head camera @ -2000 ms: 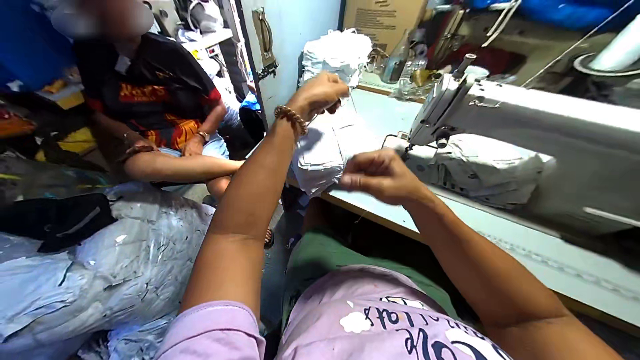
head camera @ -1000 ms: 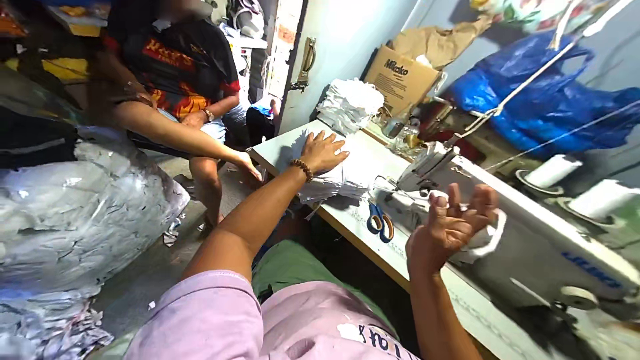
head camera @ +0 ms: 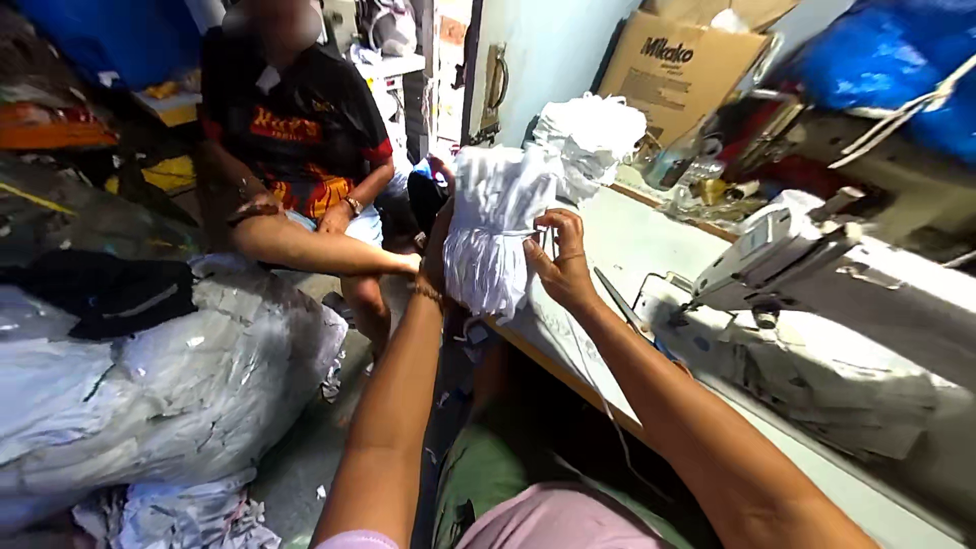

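Observation:
A bundle of white cloth pieces (head camera: 496,206) stands upright at the table's near edge, with a string tied round its middle. My left hand (head camera: 438,255) is against the bundle's left side, largely hidden behind it. At the right side, my right hand (head camera: 562,252) pinches the string between thumb and fingers. A loose white string (head camera: 602,393) hangs from near that hand over the table edge. Scissors (head camera: 621,301) lie on the table beside my right forearm, their handles partly covered by it. A second white cloth bundle (head camera: 589,139) sits behind the first.
An industrial sewing machine (head camera: 862,282) stands on the white table (head camera: 625,236) at right, with cloth under its arm. A cardboard box (head camera: 679,72) and bottles are at the back. A person (head camera: 305,137) sits at left, near a large plastic-wrapped cloth bale (head camera: 198,381).
The front bundle, lying under my left hand a second ago, is now upright between both hands. My right hand, raised and spread before, has moved to the string. The view has swung.

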